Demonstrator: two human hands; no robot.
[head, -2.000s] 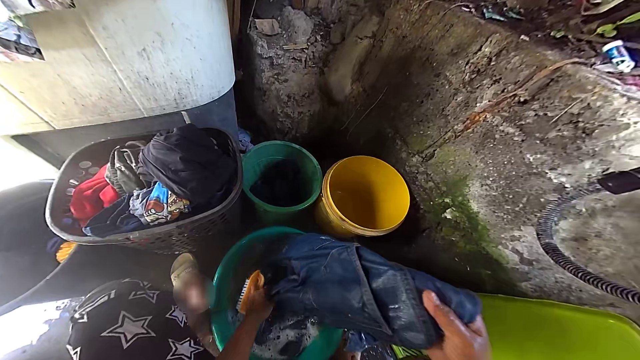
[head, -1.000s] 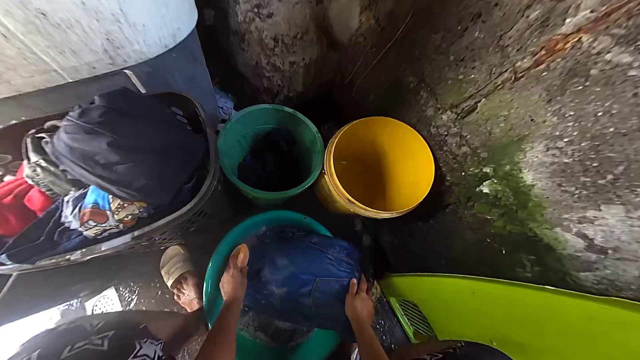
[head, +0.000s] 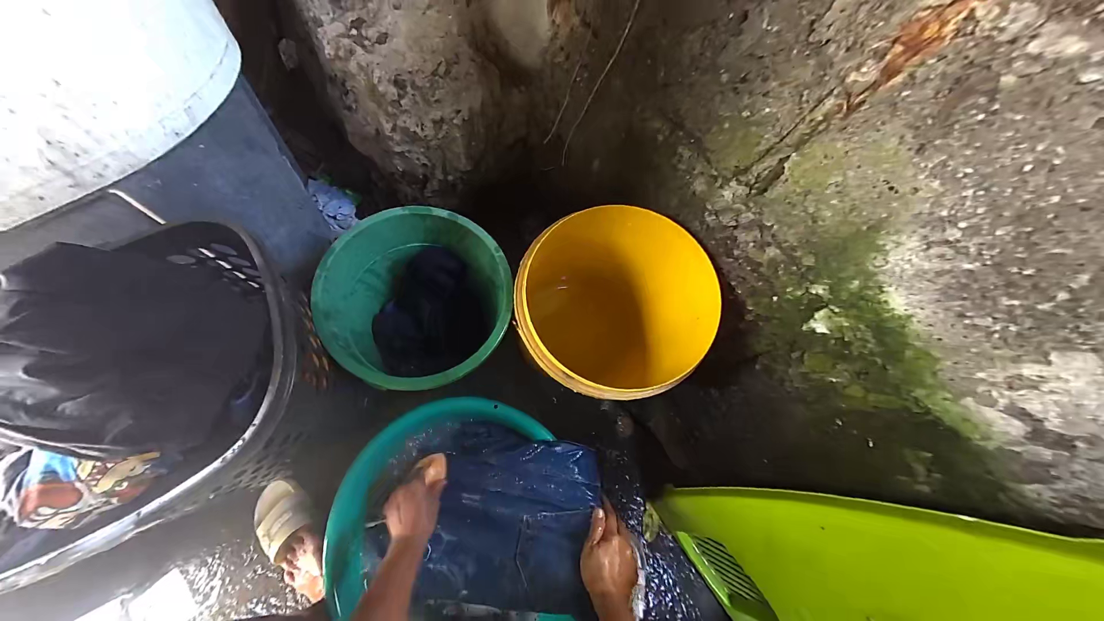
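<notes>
Wet dark blue denim cloth (head: 509, 517) lies spread over a teal plastic basin (head: 345, 509) at the bottom middle. My left hand (head: 416, 509) is closed around a brush with an orange-brown back, seen only in part, at the cloth's left side. On the right edge of the cloth, my right hand (head: 609, 556) grips the fabric near the basin's right side. Some suds show around the cloth. Behind the basin stand a green bucket (head: 345, 302) with dark cloth (head: 431, 310) inside and, touching or nearly touching it, a yellow bucket (head: 664, 285) that seems to hold water.
At the left stands a dark perforated laundry basket (head: 280, 345) piled with clothes (head: 121, 336). A lime-green plastic tub (head: 897, 561) lies at the lower right. A rough mossy wall (head: 862, 285) rises behind. A sandalled foot (head: 293, 539) is left of the basin.
The denim, earlier stretched to the right past the basin, now lies over it. My right hand has come left, nearer the basin. The view has moved closer to the buckets.
</notes>
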